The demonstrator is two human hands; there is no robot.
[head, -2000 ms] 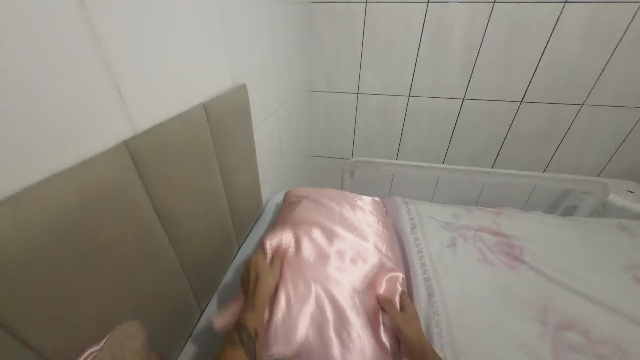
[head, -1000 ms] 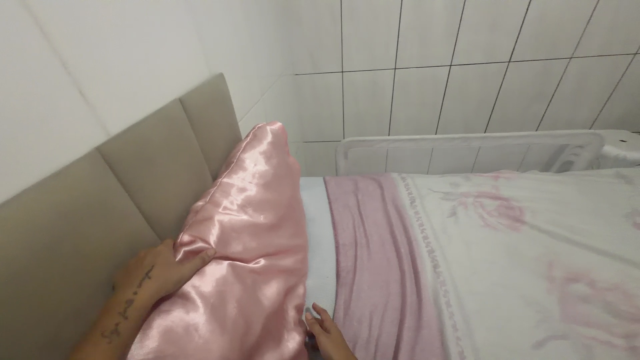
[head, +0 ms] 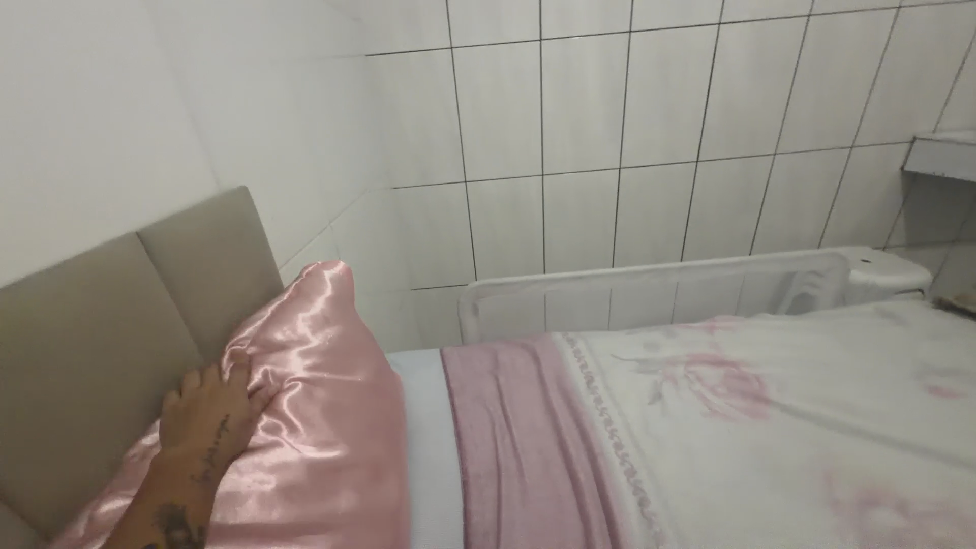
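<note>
A pink satin pillow (head: 328, 427) leans against the beige upholstered headboard (head: 76, 366) at the left. My left hand (head: 206, 412) lies on the upper back part of the pillow, fingers spread, beside the headboard; whether the fingers pinch any fabric is not clear. My right hand is out of view. Right of the pillow shows a strip of pale blue sheet (head: 431, 435), then the mauve folded band (head: 518, 442) of a white blanket (head: 732, 442) with pink flower print.
A white mesh bed rail (head: 648, 293) runs along the far side of the bed, with a white rounded object (head: 888, 271) by its right end. Behind stands a white tiled wall (head: 587, 114). A grey shelf (head: 942, 156) juts out at the far right.
The pillow lay over the bed's head end and now leans against the headboard, exposing the pale sheet. My right hand, at the pillow's right edge earlier, has left the view.
</note>
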